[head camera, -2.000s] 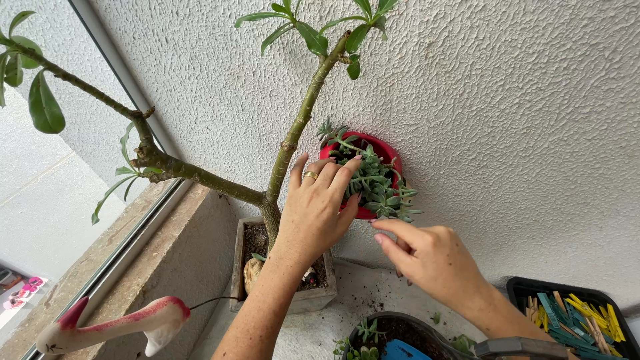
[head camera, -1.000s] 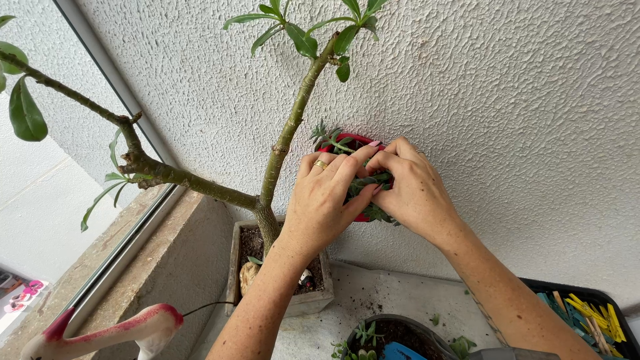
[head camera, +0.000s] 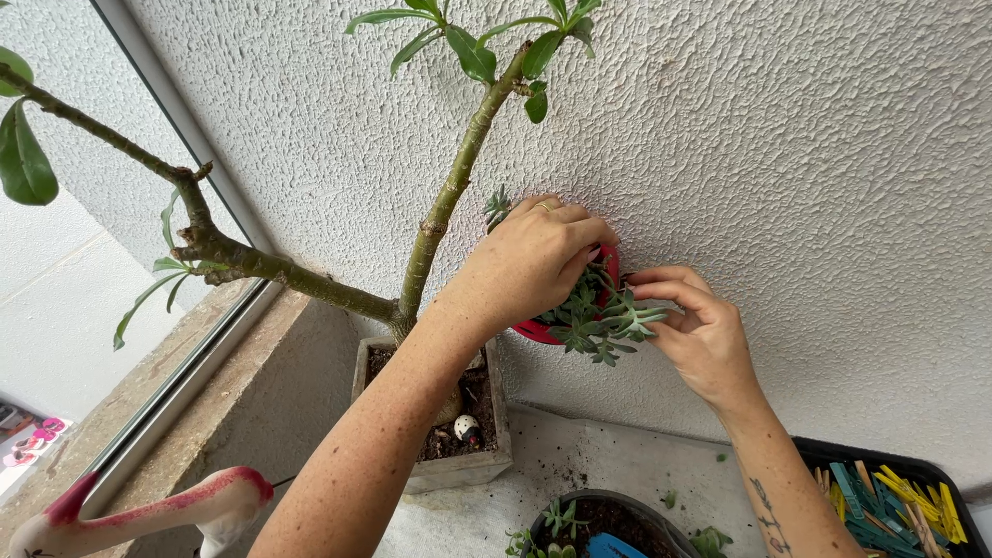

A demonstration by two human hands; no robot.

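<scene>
A red pot (head camera: 536,332) of trailing succulents (head camera: 583,314) is against the white textured wall. My left hand (head camera: 535,252) reaches over the pot's upper left, its fingers curled down among the plants; the fingertips are mostly hidden, so its grip cannot be made out. At the pot's right edge, my right hand (head camera: 694,325) has its thumb and fingers close together around a succulent stem, beside a leafy rosette (head camera: 634,316) that hangs over the rim.
Left of the pot, a branching plant (head camera: 446,209) grows in a square concrete planter (head camera: 457,471). Below are a dark round pot (head camera: 659,511) with a blue tool (head camera: 611,545), a black tray (head camera: 821,448) of clothespins (head camera: 891,504), and a flamingo figure (head camera: 163,508) at lower left.
Since the frame of one second ago, my right hand has moved right, from over the plants beside my left hand to the pot's right edge. More of the succulents shows between the hands.
</scene>
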